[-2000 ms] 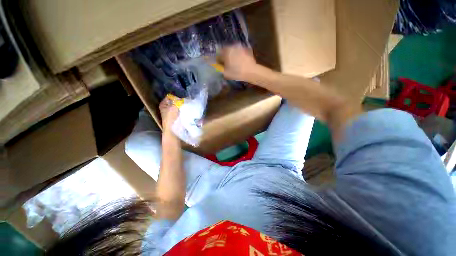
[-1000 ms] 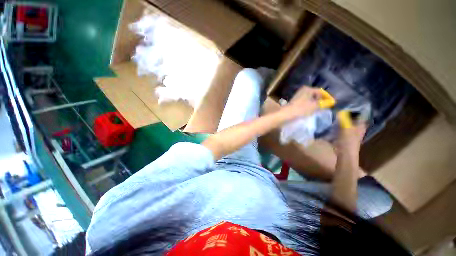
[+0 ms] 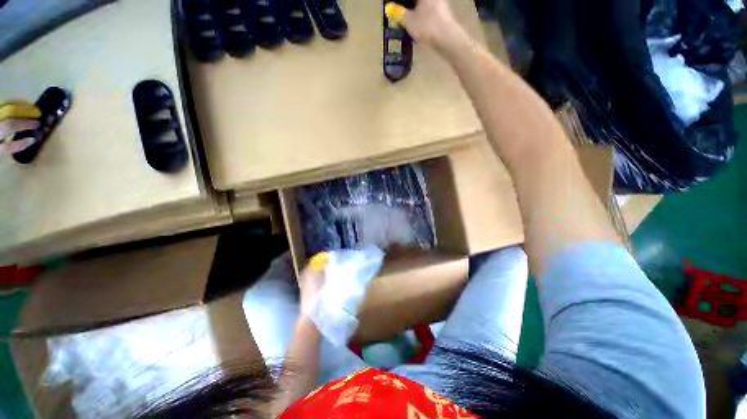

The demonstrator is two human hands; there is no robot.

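My right hand (image 3: 422, 18), with a yellow finger cot, is at the top edge and holds the upper end of a black slide sandal (image 3: 397, 56) over the cardboard sheets (image 3: 328, 114). My left hand (image 3: 314, 282), also with a yellow finger cot, holds a whitish crumpled plastic bag (image 3: 346, 293) at the near left edge of the packing carton (image 3: 418, 299). Dark bagged sandals (image 3: 360, 209) line the inside of that carton. Several bare black sandals (image 3: 237, 24) stand in a row at the top left of the sheets.
Another person's hand (image 3: 18, 131) with a yellow cot holds a sandal at far left, near a single sandal (image 3: 160, 127). An open carton of loose bags (image 3: 131, 360) is at lower left. A large black plastic sack (image 3: 598, 74) is at upper right. A red stool (image 3: 714, 295) is at right.
The view has swung back to the cardboard stack. My right hand has moved from over the packing carton up to a sandal. My left hand still holds the whitish bag.
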